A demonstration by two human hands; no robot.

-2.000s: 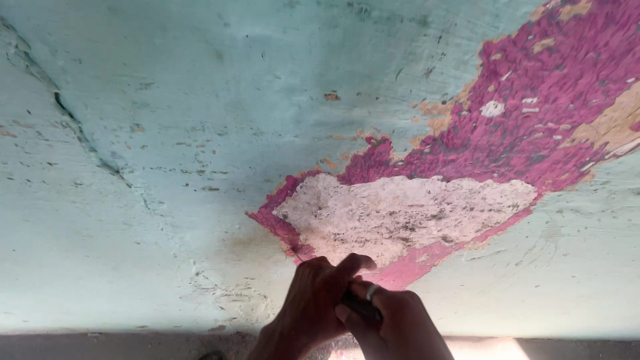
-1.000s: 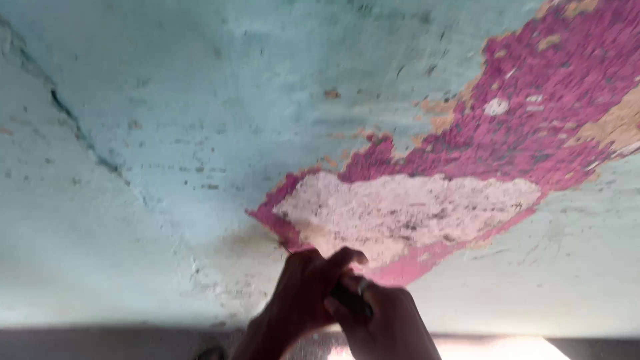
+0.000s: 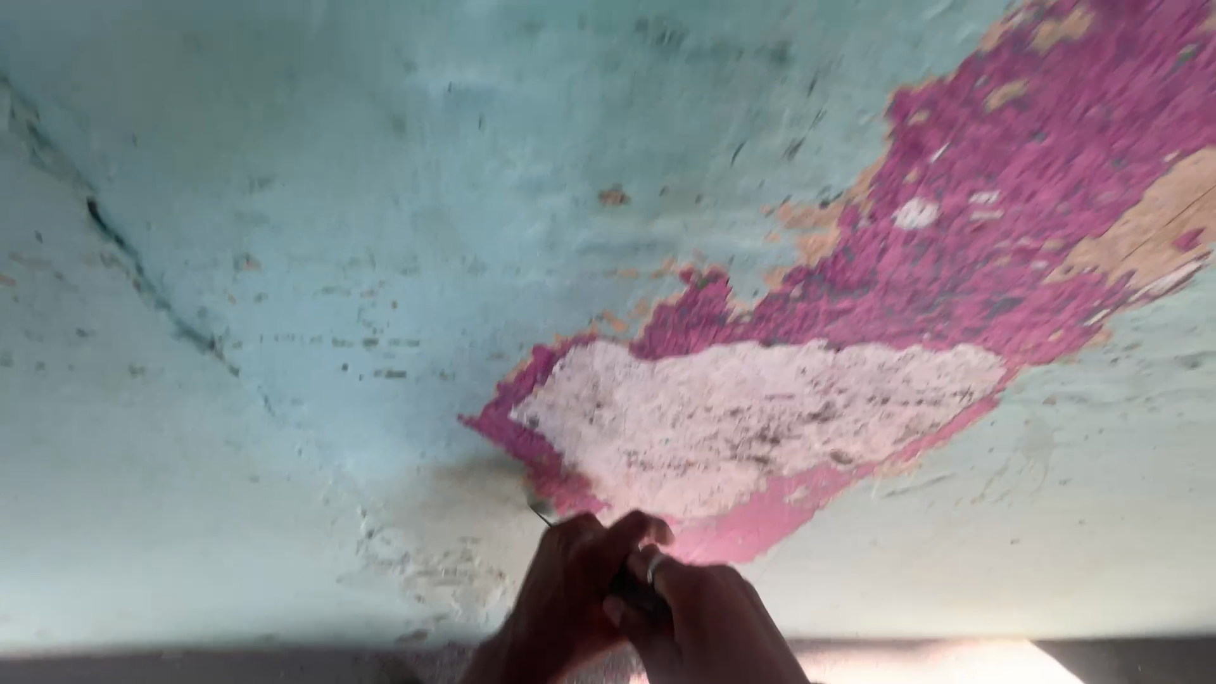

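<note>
My left hand [image 3: 579,579] and my right hand [image 3: 689,603] are close together at the bottom centre, both closed around a tool with a dark handle [image 3: 638,594]. A thin blade edge [image 3: 541,515] shows just past the left hand, against the painted wall at the lower left edge of the bare patch; most of the tool is hidden by my fingers. A ring sits on a finger of the right hand. Above the hands lies a whitish patch of exposed plaster [image 3: 760,418], bordered by magenta old paint [image 3: 1007,228].
Pale green-blue paint [image 3: 380,285] covers the surrounding wall. A dark crack [image 3: 142,275] runs diagonally at the left. Tan areas [image 3: 1149,228] show at the right. Along the bottom is the wall's lower edge, with a bright lit area [image 3: 931,660] at the right.
Both hands stay together on the tool beside the patch, shifting only slightly. The blade edge is now visible past the left hand.
</note>
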